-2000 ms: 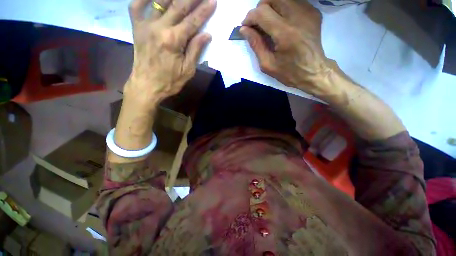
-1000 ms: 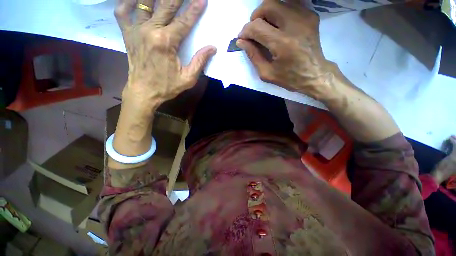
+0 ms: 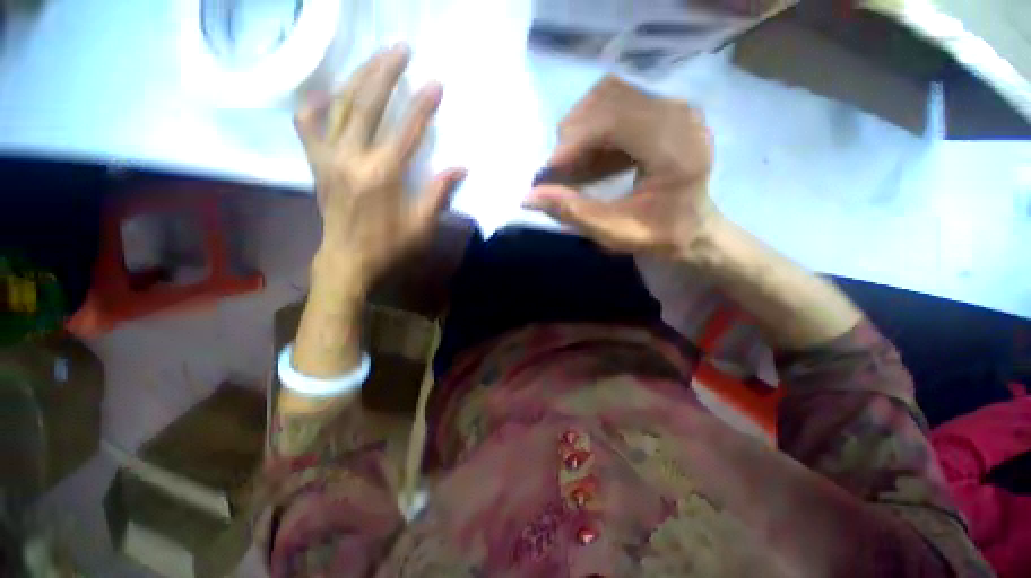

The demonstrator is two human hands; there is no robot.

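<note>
My left hand is over the white table top near its front edge, fingers spread, blurred, with nothing seen in it. My right hand is to its right, thumb and forefinger pinched on a small dark cutter blade, partly hidden by the fingers. A white tape roll lies flat on the table beyond my left hand. The table surface between my hands is washed out by glare, so I cannot tell what lies there.
A brown cardboard piece lies at the back right of the table. Orange stools stand at the left and right below the table. Open brown cartons are on the floor at the lower left. Pink-red cloth shows at the right edge.
The view has shifted, so the table sits lower and the tape roll shows more fully. Both hands are lower in the picture and more blurred. The blade stays in my right hand.
</note>
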